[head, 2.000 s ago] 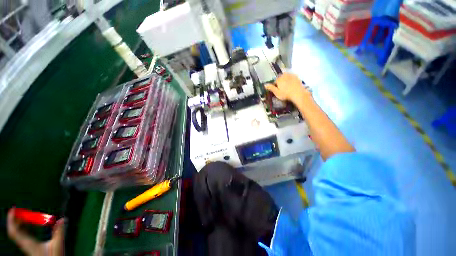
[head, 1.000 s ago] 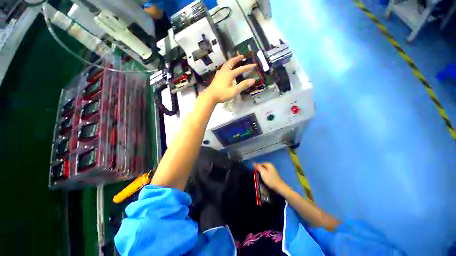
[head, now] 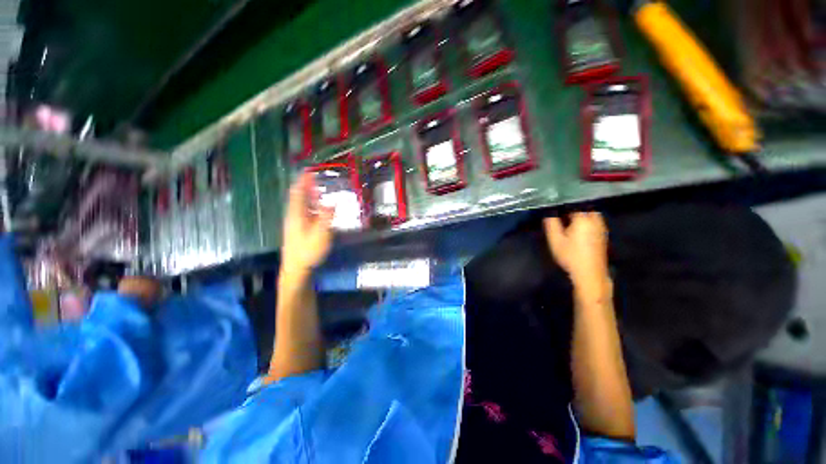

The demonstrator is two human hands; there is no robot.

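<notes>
A clear blister tray [head: 543,192] lies on the green bench with two rows of red-rimmed phone assemblies. My left hand [head: 308,225] has its fingers on the left edge of one phone assembly [head: 340,199] at the near left pocket of the tray. Whether that phone sits fully in the pocket cannot be told. My right hand [head: 580,243] is just off the bench's near edge, thumb and fingers apart, with nothing visible in it. Two more phone assemblies stand apart to the right, one near the edge [head: 616,136] and one behind it [head: 587,41].
A yellow-orange stick tool [head: 693,72] lies at the right by the bench edge. The stacked blister trays [head: 792,45] are blurred at the upper right. A pale rail [head: 299,74] runs behind the tray. Another person's blue sleeve [head: 136,362] is at the left, beside more phones.
The view has swung left from the machine to the bench. My left hand has left the right fixture and is at the tray. My right hand no longer shows the red-edged phone.
</notes>
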